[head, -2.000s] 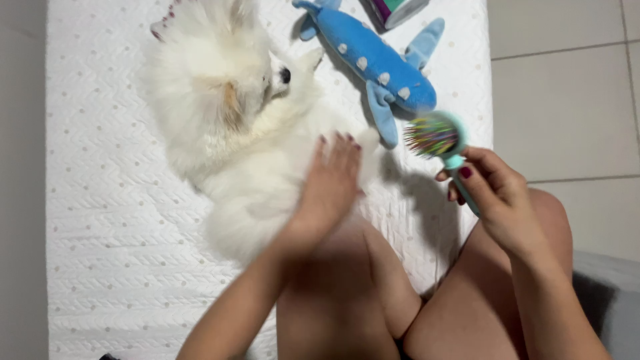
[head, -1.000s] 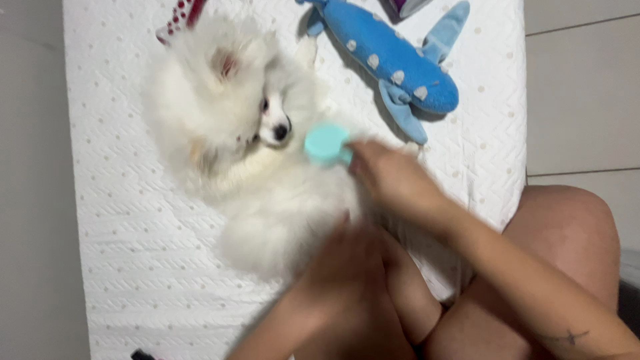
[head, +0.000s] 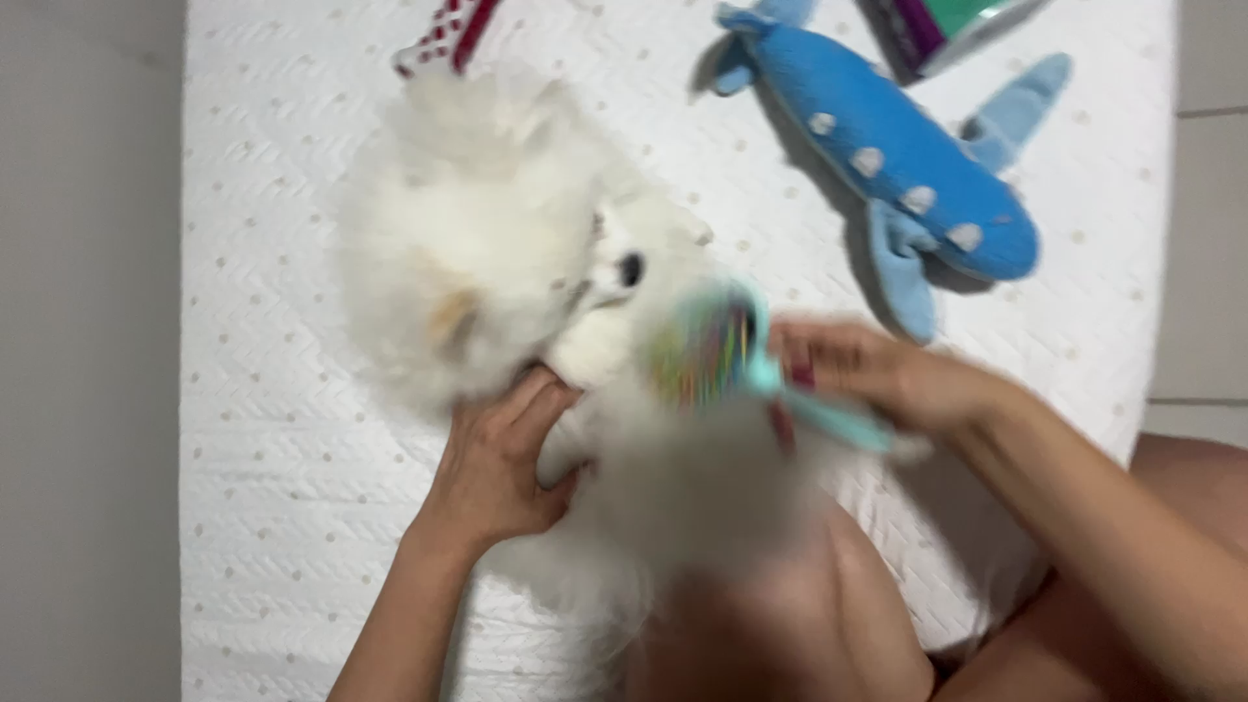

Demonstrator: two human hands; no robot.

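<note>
A fluffy white dog [head: 507,214] lies curled on a white quilted cover, its dark nose pointing right. My left hand [head: 512,463] grips a leg of the dog below its head, thumb and fingers around the limb. In my right hand [head: 848,375] is a mint-green hairbrush [head: 760,366] with multicoloured bristles, blurred by motion. The bristles face left, at the dog's fur. Part of the dog's body and its hind end are blurred beside my bare legs.
A blue plush whale [head: 907,146] lies at the upper right. Behind it is a purple and green package [head: 936,29]. A red and white dotted item [head: 453,34] lies above the dog. The quilted cover [head: 263,390] ends near the tiled floor [head: 1209,244] at right.
My left hand has moved up from the dog's lower body to its leg. The brush has turned from its mint back to its bristle side. The view has shifted.
</note>
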